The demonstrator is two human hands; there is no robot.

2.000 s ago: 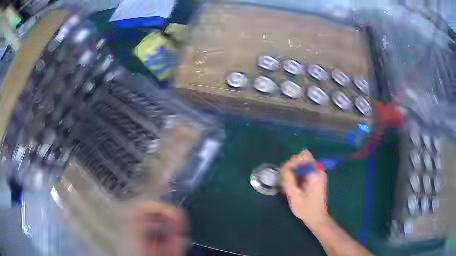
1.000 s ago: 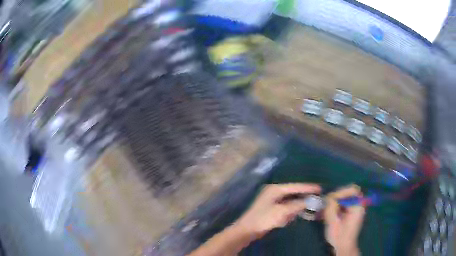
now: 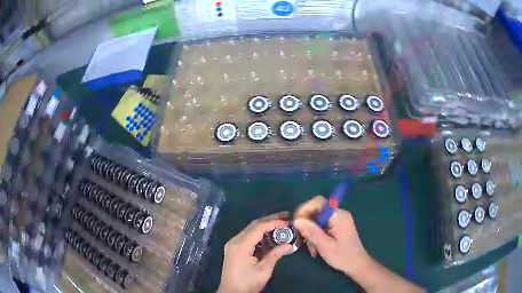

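Note:
My left hand (image 3: 254,249) holds a speaker driver (image 3: 283,235), face up, between thumb and fingers low in the middle of the view. A bit of a shiny ring shows under the driver; the rest of the round fixture is hidden by the hands. My right hand (image 3: 331,237) is at the driver's right side and holds the blue pen tool (image 3: 333,205), which has a red spot and leans up to the right. The pen's tip is hidden by the fingers.
The left tray (image 3: 178,252) holds rows of discs on edge. The centre tray stack (image 3: 192,134) holds two rows of face-up discs at its front. The right tray (image 3: 501,229) holds columns of discs. A yellow sheet with blue dots (image 3: 139,117) lies between trays; clear ribbed trays (image 3: 466,71) stand upper right.
The view has turned and sharpened. My left hand, over by the left tray two seconds ago, is now at the driver beside my right hand. The pen now points more upright.

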